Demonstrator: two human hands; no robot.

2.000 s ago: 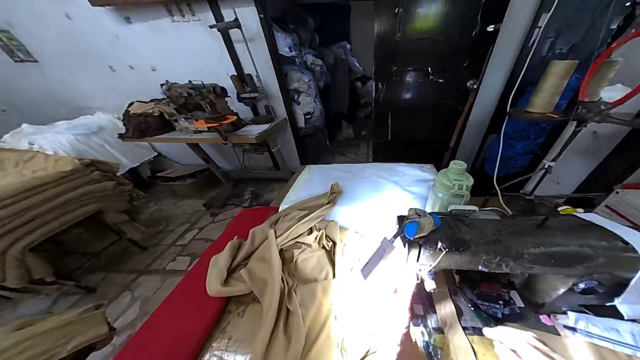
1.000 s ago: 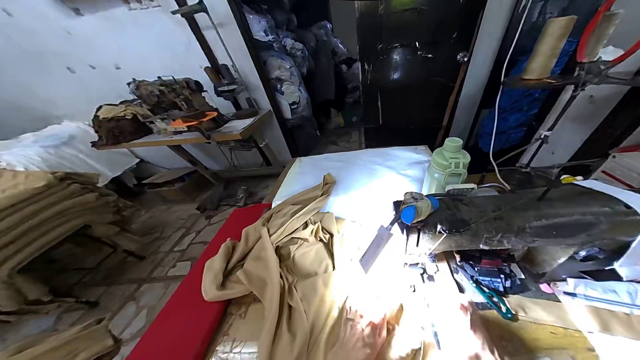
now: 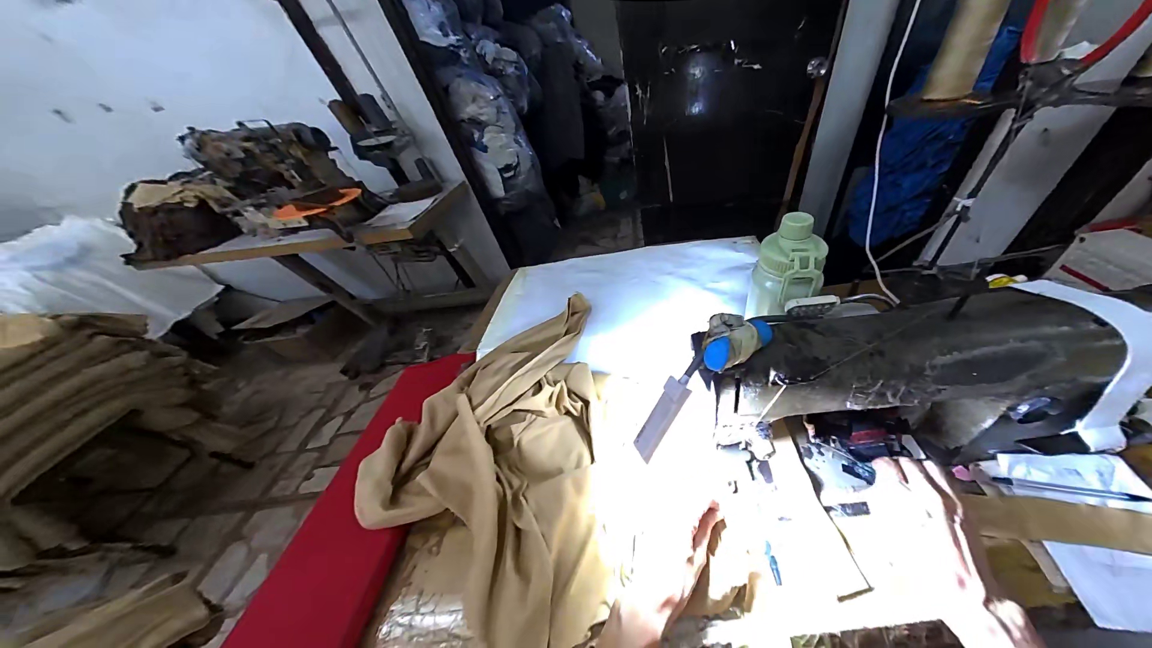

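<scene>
A sewing machine (image 3: 936, 360) with a dark arm stands at the right, its needle area brightly lit. Tan cloth (image 3: 504, 459) lies crumpled on the table left of it. My left hand (image 3: 670, 576) is at the bottom centre, at the cloth's edge left of the machine bed; glare hides its fingers' grip. Right of the needle, my right hand (image 3: 927, 531) lies over the bed with its fingers extended forward, near a pale strip; whether it pinches anything is unclear. A flat metal blade-like guide (image 3: 663, 418) hangs by the machine head, beside a blue part wrapped in cloth (image 3: 736, 344).
A green bottle (image 3: 790, 265) stands behind the machine head. Red padding (image 3: 333, 540) edges the table's left side. Stacked tan cloth (image 3: 81, 387) lies far left. Another machine (image 3: 261, 171) sits on a side table. Thread cones (image 3: 967, 45) stand at the upper right, with a hanging white cable (image 3: 877, 162).
My right hand now shows on the right of the machine bed, where scissors with teal handles lay a second ago. The tan cloth on the left remains in about the same place.
</scene>
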